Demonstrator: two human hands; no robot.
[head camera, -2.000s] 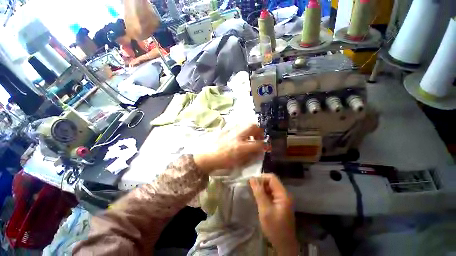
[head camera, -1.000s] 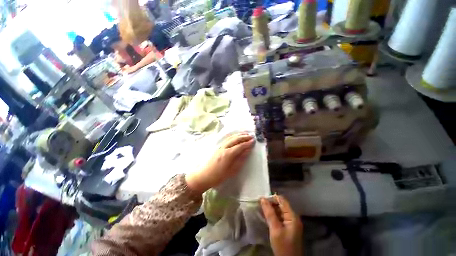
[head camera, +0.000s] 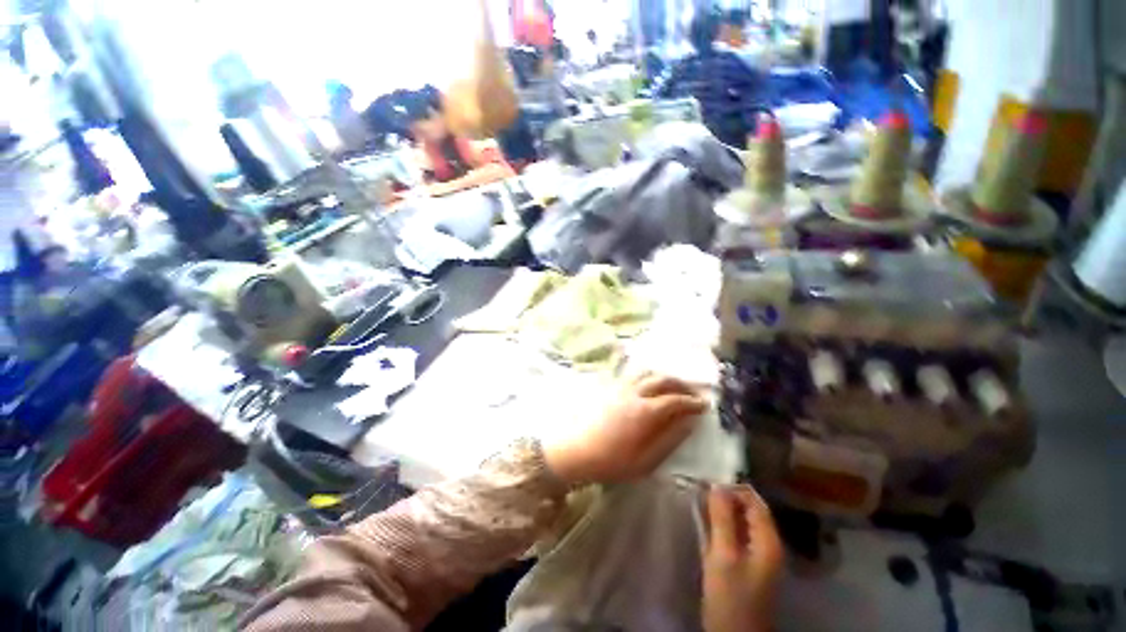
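Note:
The overlock machine (head camera: 877, 358) stands at the right, its needle area dark at the head's left end. White fabric (head camera: 706, 454) lies along its left side, at the foot. My left hand (head camera: 627, 430) lies flat on the white fabric, fingertips close to the needle area. My right hand (head camera: 741, 556) pinches the fabric edge between thumb and fingers, nearer to me. Greyish-white cloth (head camera: 617, 556) hangs from there over the table edge toward my lap. A pale green fabric pile (head camera: 580, 315) lies behind my left hand. The picture is blurred.
Green thread cones (head camera: 885, 173) stand above the machine. A grey fabric pile (head camera: 630, 210) lies behind. White scraps (head camera: 375, 380) lie on the black surface (head camera: 459, 296). A second sewing machine (head camera: 266, 300) and a red basket (head camera: 130, 451) are at left. A person's arm (head camera: 457, 179) shows farther back.
The view has turned left, so things appear shifted right and down. My left hand went from pinching at the needle area to lying flat. My right hand still pinches the edge; the hanging cloth looks more spread.

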